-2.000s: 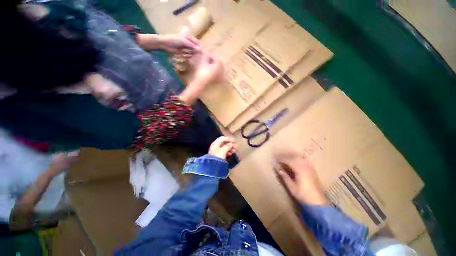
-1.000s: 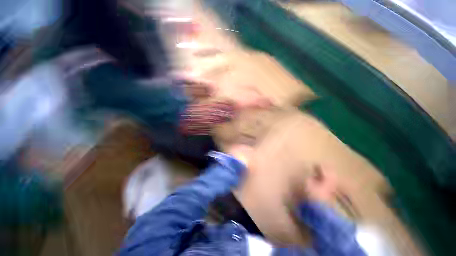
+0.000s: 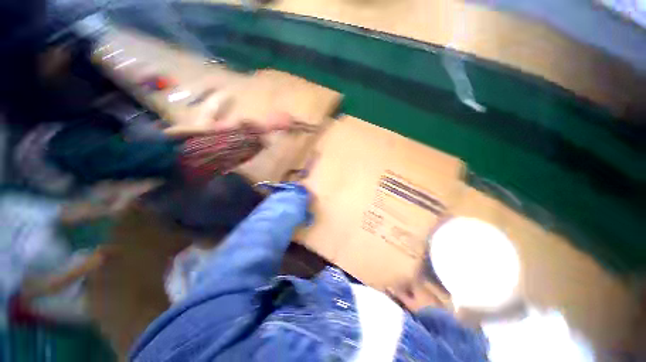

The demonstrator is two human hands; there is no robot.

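A flat brown carton (image 3: 347,184) with dark printed bars lies on the bench in front of me. My left arm reaches to its left edge; the denim cuff (image 3: 289,194) shows, but the left hand blurs into the cardboard and I cannot make out its fingers. My right hand (image 3: 416,293) is low at the carton's near right corner, just below the white bowl (image 3: 474,261). Its fingers are blurred and I cannot tell whether they hold anything. A small dark blurred thing, maybe the scissors' handles, shows near my left cuff.
A person in floral sleeves (image 3: 219,152) works at another carton (image 3: 301,95) on the left. Bright white sheets (image 3: 538,339) lie below the bowl. Green floor (image 3: 397,92) runs behind the bench. White scrap (image 3: 183,272) is at lower left. Another person's arms show at far left.
The view has swung right, bringing the bowl and white sheets into fuller view. My right hand has moved from over the carton to its near right corner.
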